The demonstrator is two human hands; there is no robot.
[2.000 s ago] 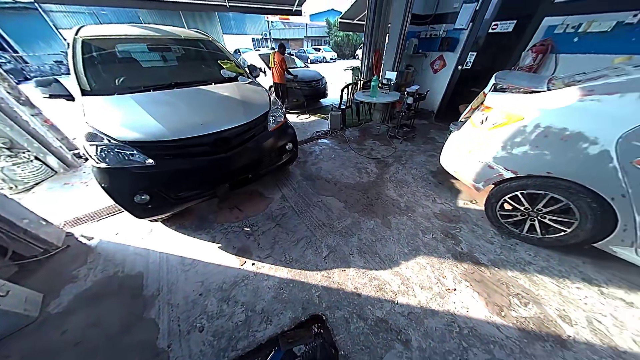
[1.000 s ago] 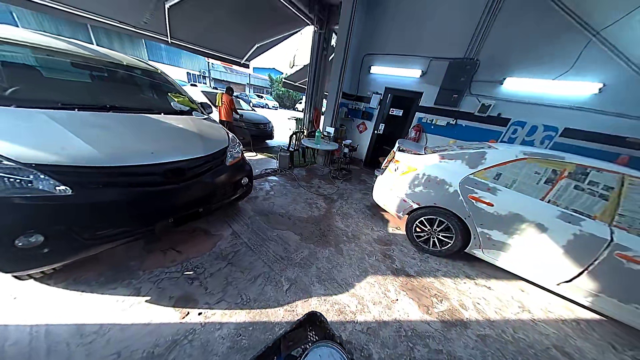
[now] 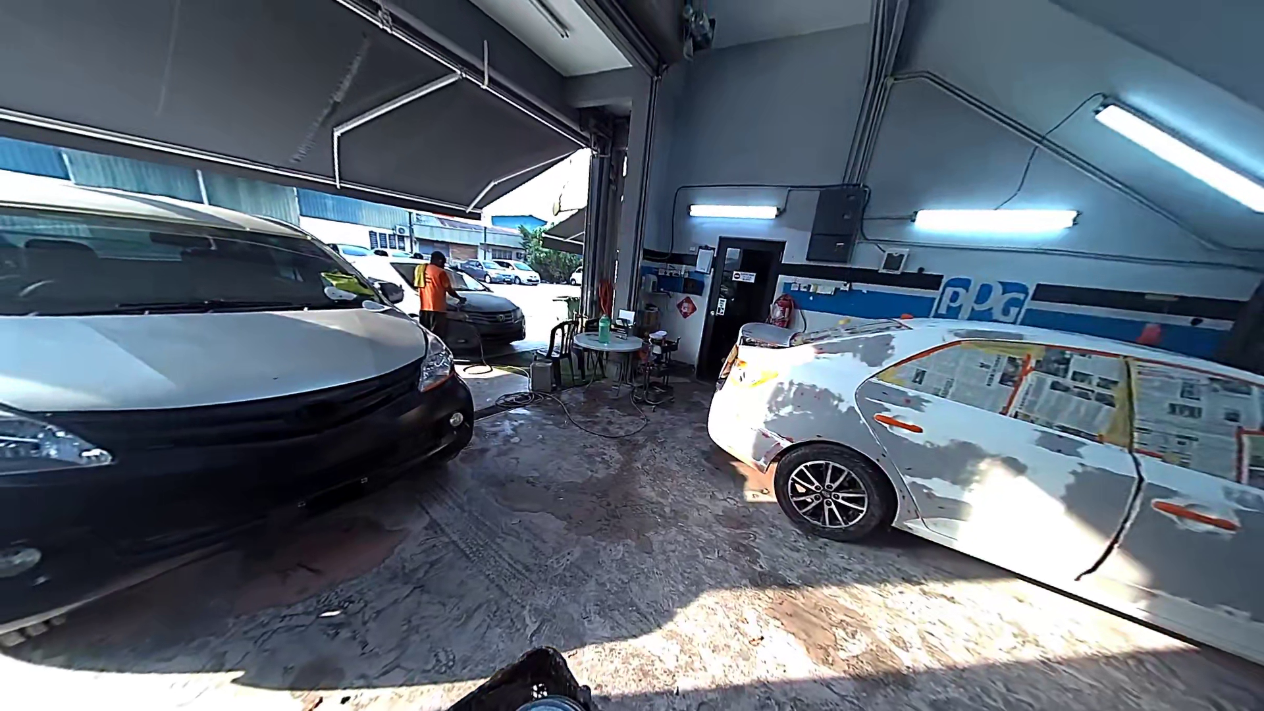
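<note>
Neither my left hand nor my right hand shows in the head view. At the bottom edge is part of a dark object with a round, bluish part at its lower side; what it is, and whether a hand holds it, cannot be told. To the right stands a white car with grey filler or primer patches, its side windows masked with newspaper and tape. A silver minivan with a black front bumper fills the left side.
A person in an orange top stands beside a dark car outside. A round table holds a green bottle, with a chair beside it. A hose or cable lies on the wet-looking concrete floor.
The view has tilted up and turned right, bringing in the wall lights and more of the white car. The dark object remains at the bottom edge.
</note>
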